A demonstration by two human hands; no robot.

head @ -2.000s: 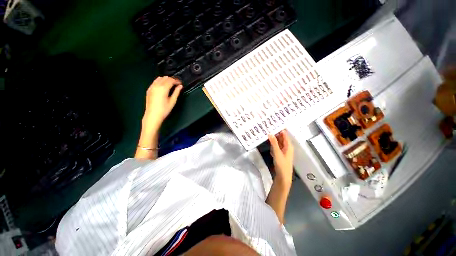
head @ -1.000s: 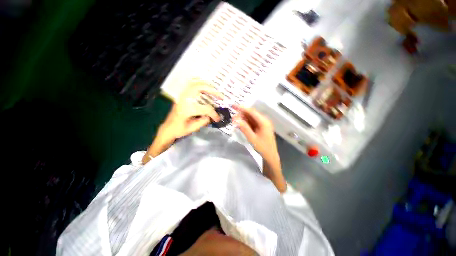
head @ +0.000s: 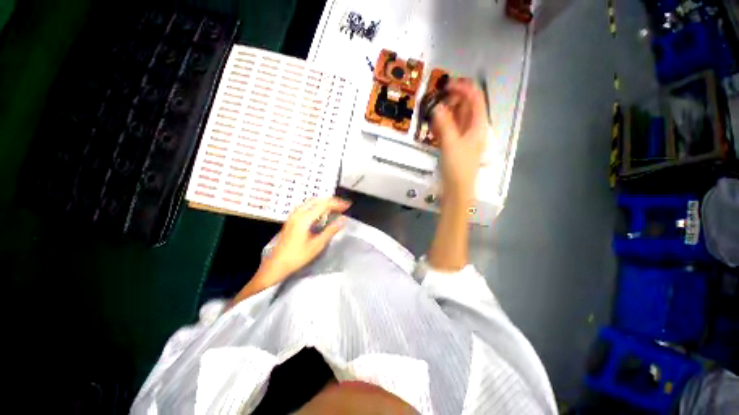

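Note:
My right hand [head: 463,121] is over the right-hand fixture nests on the machine, its fingertips closed on a dark round component [head: 433,104]; the hand is slightly blurred and partly hides the nests. My left hand [head: 304,237] is at the lower edge of the white parts tray [head: 243,134], fingers curled. A small shiny spot shows at its fingers; I cannot tell if it is a held part. Two orange-brown nests stand at the left of the group, the upper nest [head: 398,71] and the lower nest [head: 390,106] with a black centre.
Black blister trays [head: 158,130] lie on the green bench at left. A pile of small dark parts [head: 360,26] is on the machine table [head: 437,32]. Round buttons [head: 412,194] line the machine's front edge, partly behind my right forearm. Blue bins [head: 656,300] stand on the floor at right.
The view has turned toward the machine. My right hand has moved from beside my left hand to the nests, with the dark component. My left hand has let go of that component.

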